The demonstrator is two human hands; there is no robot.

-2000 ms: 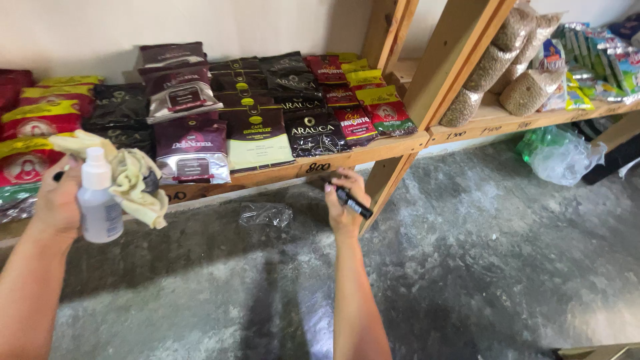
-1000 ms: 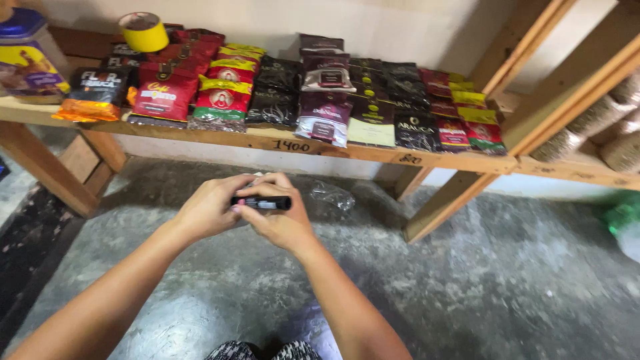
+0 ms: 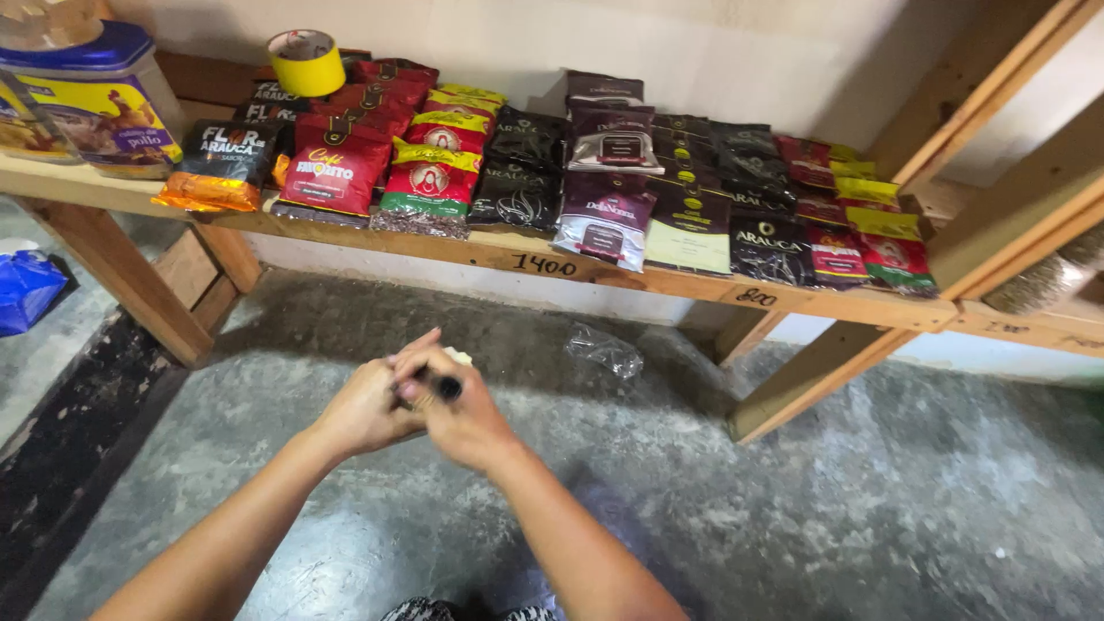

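Both hands meet in front of the shelf, above the concrete floor. My right hand (image 3: 461,414) is closed around a black marker (image 3: 448,388), whose dark end points at the camera. My left hand (image 3: 371,405) is pressed against the right one; what lies between its fingers is mostly hidden. A bit of pale cloth (image 3: 458,354) shows behind the right fingers. Beyond them, coffee packets in red (image 3: 332,168), black (image 3: 517,191) and purple (image 3: 604,216) stand in rows on the wooden shelf (image 3: 448,244), whose front edge bears handwritten black numbers.
A roll of yellow tape (image 3: 306,65) rests on packets at the left, beside a plastic tub with a blue lid (image 3: 82,45). Clear plastic film (image 3: 604,349) lies on the floor. A slanting wooden brace (image 3: 819,375) stands at the right, and a blue bag (image 3: 28,289) lies far left.
Two seconds ago my hands were apart, the left with a spray bottle and cloth, the right with the marker; now they are together. The view has swung left.
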